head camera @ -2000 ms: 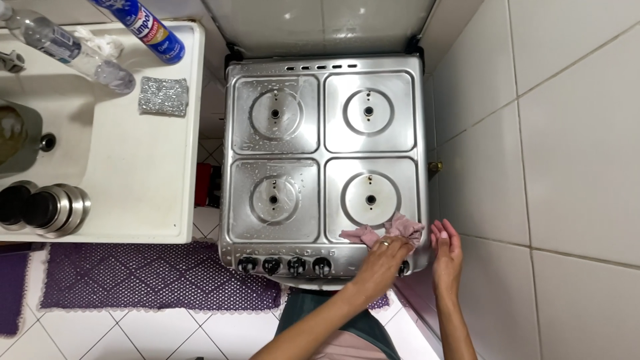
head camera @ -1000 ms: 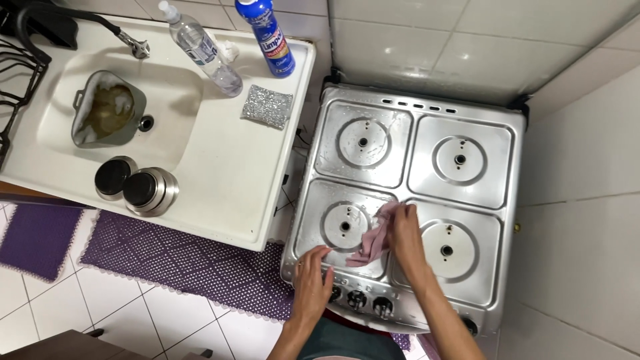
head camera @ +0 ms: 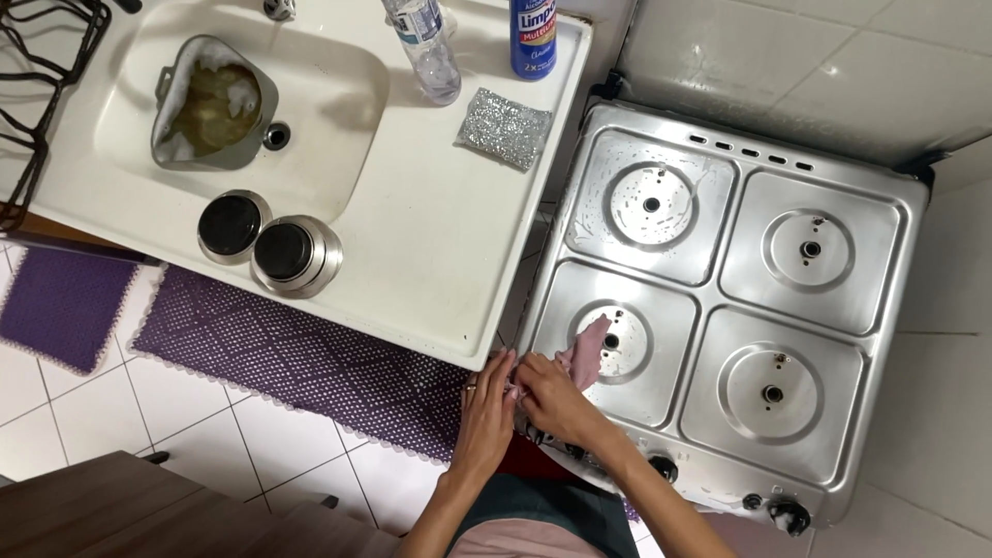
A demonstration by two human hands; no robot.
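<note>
My right hand (head camera: 550, 395) is closed on a pink cloth (head camera: 590, 353) at the front left corner of a stainless steel gas stove (head camera: 705, 310). Part of the cloth lies over the front left burner recess. Close beside it, my left hand (head camera: 490, 411), with a ring on one finger, is at the stove's left edge by the sink counter's corner. Its fingertips touch or nearly touch the cloth; whether they grip it is hidden. Water drops show in the back left recess, and the burners and grates are off the stove top. Control knobs (head camera: 663, 467) line the front.
Left of the stove stands a white sink counter (head camera: 434, 256) with a scouring sponge (head camera: 505, 128), a clear plastic bottle (head camera: 426, 54), a blue cleaner bottle (head camera: 533, 39) and burner parts (head camera: 298, 256). A pot of cloudy liquid (head camera: 215, 105) sits in the basin. Black grates (head camera: 39, 108) lie far left; a tiled wall is right.
My right hand and the cloth have moved left, from the front burner recesses to the stove's front left corner. My left hand has come up beside them. The view has shifted toward the sink.
</note>
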